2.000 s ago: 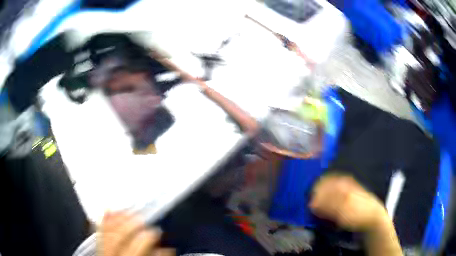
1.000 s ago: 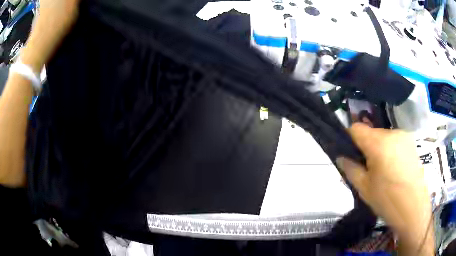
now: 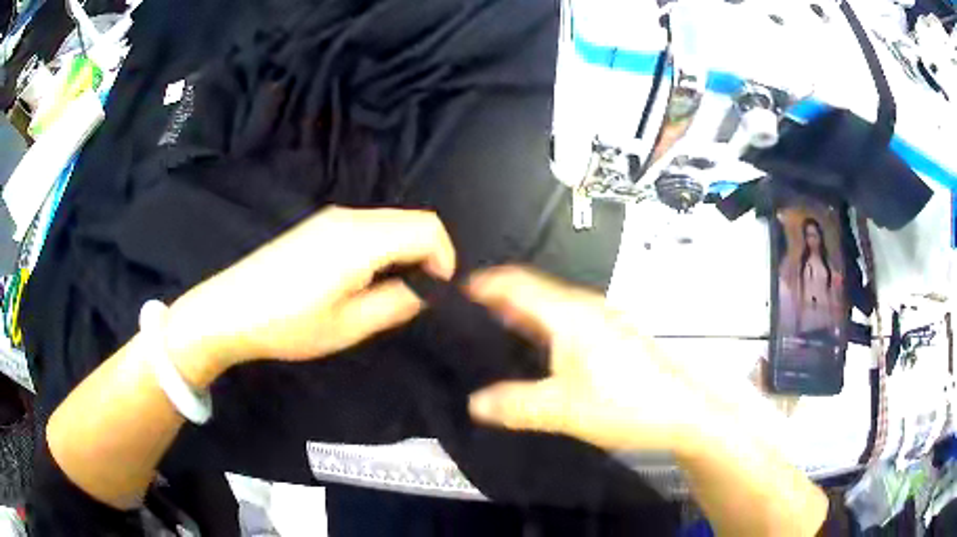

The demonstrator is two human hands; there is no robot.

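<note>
A large black garment [image 3: 241, 189] lies heaped over the left and middle of the machine bed, with a small white tag and grey print at its upper left. My left hand [image 3: 367, 275], with a white band on the wrist, pinches a folded edge of the black cloth. My right hand [image 3: 572, 362], slightly blurred, grips the same cloth just right of it, the fingers nearly touching. The cloth hangs down over the front edge. The presser foot [image 3: 582, 208] is behind and right of my hands, with no hand at it.
The white machine head [image 3: 735, 37] spans the upper right, with a black cloth strip [image 3: 839, 163] over it. A smartphone [image 3: 810, 294] stands at right. A ruler strip [image 3: 388, 465] runs along the front edge. Yellow-green handles [image 3: 15, 304] and a pale box [image 3: 52, 163] are far left.
The garment was held up and spread wide between my hands; now it lies lower on the bed. My hands have come together at the middle, and the phone and presser foot are uncovered.
</note>
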